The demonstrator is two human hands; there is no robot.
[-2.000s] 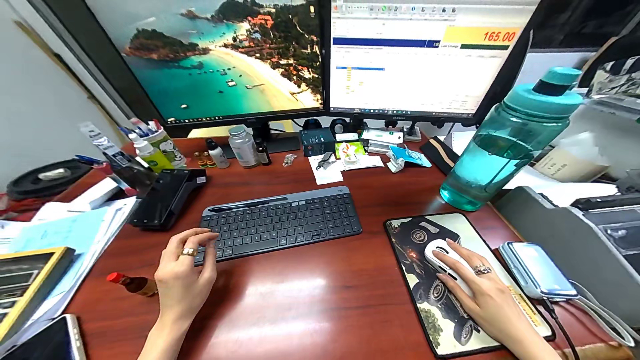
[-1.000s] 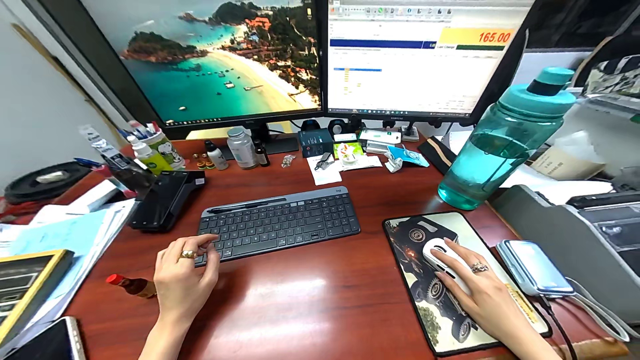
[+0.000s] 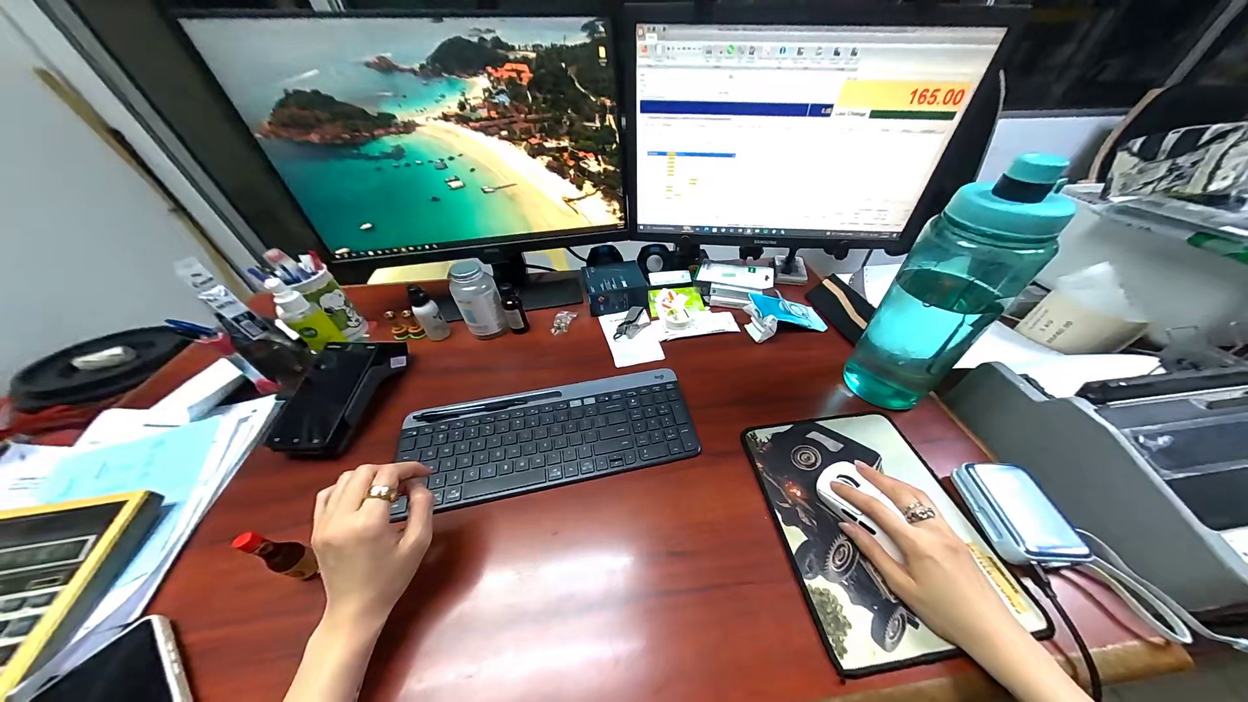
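My left hand point(image 3: 370, 526), with a ring on one finger, rests with curled fingers at the lower left corner of a dark Logitech keyboard point(image 3: 556, 439). A black pen point(image 3: 487, 406) lies along the keyboard's top edge. On the right, my right hand point(image 3: 902, 546) lies over a white computer mouse point(image 3: 846, 490), which stands on a printed mouse pad point(image 3: 829, 624). Two monitors stand behind: the left screen point(image 3: 419, 146) shows a beach picture, the right screen point(image 3: 780, 175) a program window. A small red-capped bottle point(image 3: 283, 556) is left of my left hand.
A teal water bottle point(image 3: 936, 312) stands behind the mouse pad. Right of the pad lies a light blue device point(image 3: 1019, 512) with cables, near a grey printer-like machine point(image 3: 1072, 468). At left are a black card terminal point(image 3: 327, 400), papers point(image 3: 185, 468), a yellow-edged calculator point(image 3: 68, 575) and a phone point(image 3: 127, 668).
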